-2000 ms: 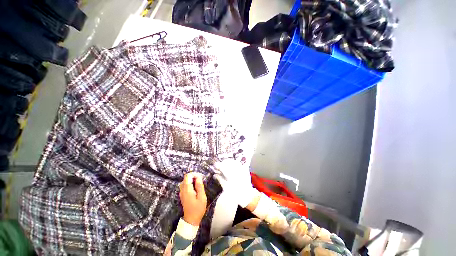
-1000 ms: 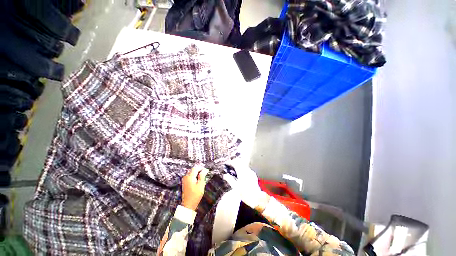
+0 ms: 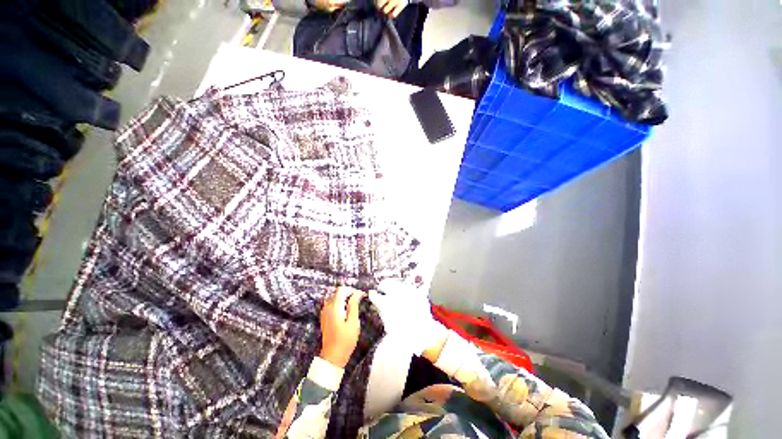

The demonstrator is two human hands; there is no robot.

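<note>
A plaid jacket [image 3: 214, 180] in grey, white and purple-red check lies spread over the white table [image 3: 407, 171]. My left hand [image 3: 341, 326], bare, pinches the dark bunched edge of the jacket near my body. My right hand [image 3: 401, 315], in a white glove, is just beside it at the same edge, close to the table's right side. Its fingers are washed out by glare, and I cannot tell whether it holds a tool. Small dark buttons show along the jacket's right edge.
A phone [image 3: 431, 116] and a wire hanger [image 3: 257, 79] are at the far end. A blue crate [image 3: 549, 141] holds black-and-white plaid garments [image 3: 583, 51]. Dark garments [image 3: 51, 77] hang left. A red container [image 3: 480, 336] is at right. A person's hands [image 3: 390, 7] show beyond the table.
My hands stay at the same edge with small finger shifts, and my right hand has moved slightly left. Another person's hands have come into view at the top.
</note>
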